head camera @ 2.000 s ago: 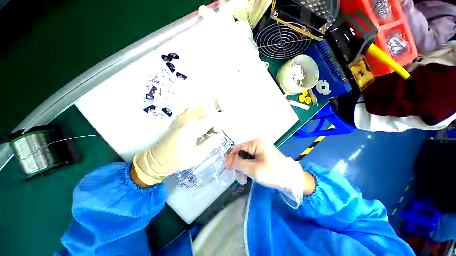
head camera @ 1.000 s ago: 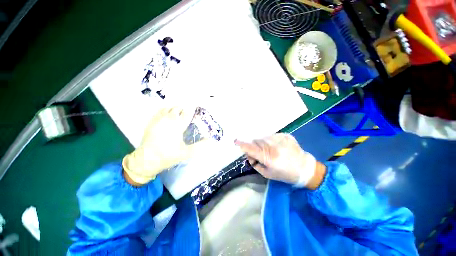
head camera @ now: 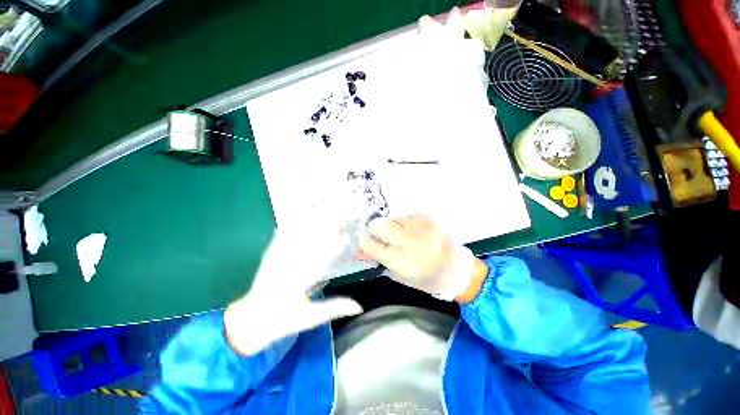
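The white sheet [head camera: 454, 121] lies on the green bench. A clear plastic bag with small parts [head camera: 369, 194] lies near its front edge. My right hand [head camera: 422, 251], thinly gloved, has its fingers closed on the bag's near end. My left hand [head camera: 296, 275], in a cream glove and blurred, is beside it with the thumb spread; whether its fingertips hold the bag is hidden. Slim dark tweezers [head camera: 412, 162] lie on the sheet. A cluster of black wired small parts [head camera: 335, 107] lies on the far side of the sheet.
The solder spool [head camera: 188, 132] stands left. Right are a fan guard [head camera: 531, 77], a cream cup [head camera: 527, 154] with silvery filling, yellow round pieces [head camera: 565, 191], a white strip [head camera: 544, 200], a sponge tray [head camera: 686, 172] and a yellow handle [head camera: 720, 134]. Another person's gloved hand [head camera: 487, 23] is at the top.
The view has swung left. My right hand has moved in to the bag and met my left hand. The tweezers now show lying on the sheet; the dark tool earlier in my right hand is gone from it.
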